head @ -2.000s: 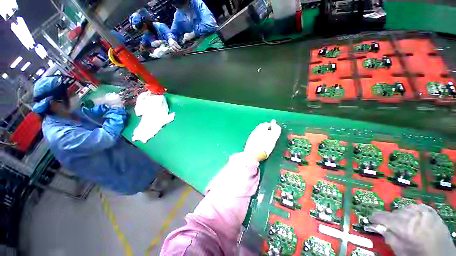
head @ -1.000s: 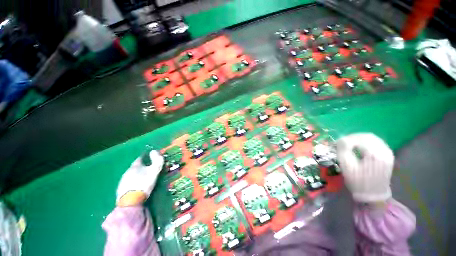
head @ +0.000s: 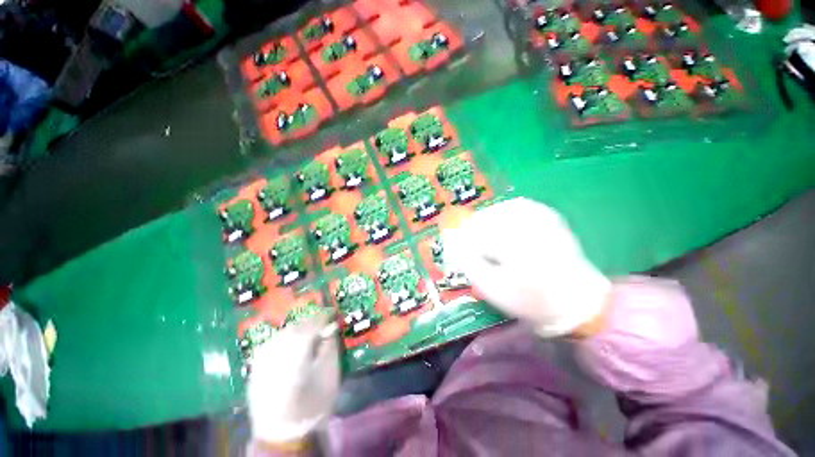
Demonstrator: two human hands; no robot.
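Observation:
The near blister tray [head: 402,335] lies on the bright green mat, with rows of green circuit boards [head: 332,236] over red-orange areas. My left hand [head: 293,379], in a white glove, is over the tray's front left corner, fingers at the front left boards. My right hand [head: 532,259], in a white glove, is over the front right part and partly hides a board [head: 451,261] there. Both hands are blurred; I cannot tell whether either holds anything.
A second tray [head: 348,70] with boards and some bare red pockets lies on the dark green strip behind. A third tray [head: 630,67] with boards lies at the back right. A crumpled white cloth [head: 25,361] is at the left edge. A dark floor shows at the right.
My right hand has moved from the tray's right edge inward over its front right boards. My left hand has moved from the far left corner to the front left. The near tray appears lower and flatter.

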